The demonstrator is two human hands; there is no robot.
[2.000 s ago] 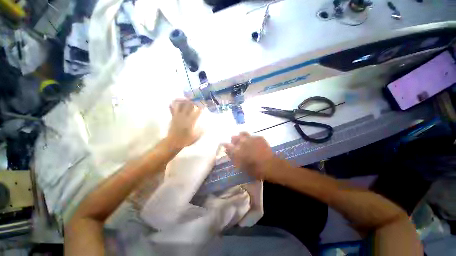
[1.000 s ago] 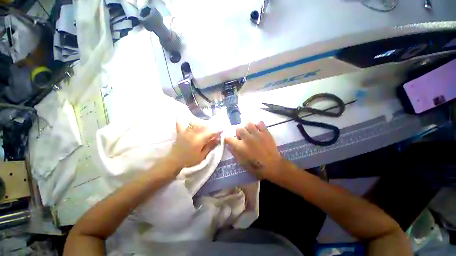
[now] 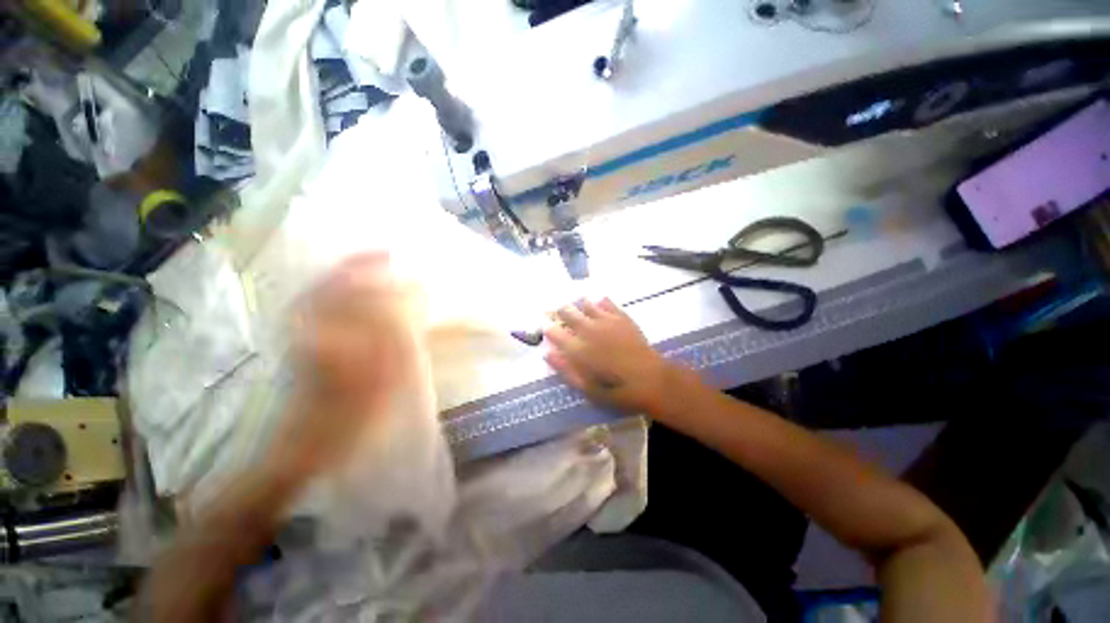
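Note:
The large white cloth (image 3: pixel 408 469) lies left of the needle area and hangs over the table's front edge. My left hand (image 3: pixel 356 335) is motion-blurred over this cloth; its grip cannot be made out. My right hand (image 3: pixel 599 353) rests palm down on the table, just in front of the presser foot area (image 3: pixel 572 253), fingers slightly bent. A small dark object (image 3: pixel 527 337) lies at its fingertips; whether it is held is unclear. The white sewing machine (image 3: pixel 682 146) stands behind. Dark-bladed scissors (image 3: pixel 712 259) lie right of the needle. Glare washes out the area left of the foot.
A phone with a lit pink screen (image 3: pixel 1044 183) lies at the right. A grey measuring strip (image 3: pixel 803 319) runs along the front edge. Grey and white scraps (image 3: pixel 225 122) are heaped at top left. A yellow-beige machine part (image 3: pixel 73 438) is at far left.
My left hand has moved left, away from the needle area and my right hand. The cloth between the hands has shifted left, baring the table there. The small dark object now shows.

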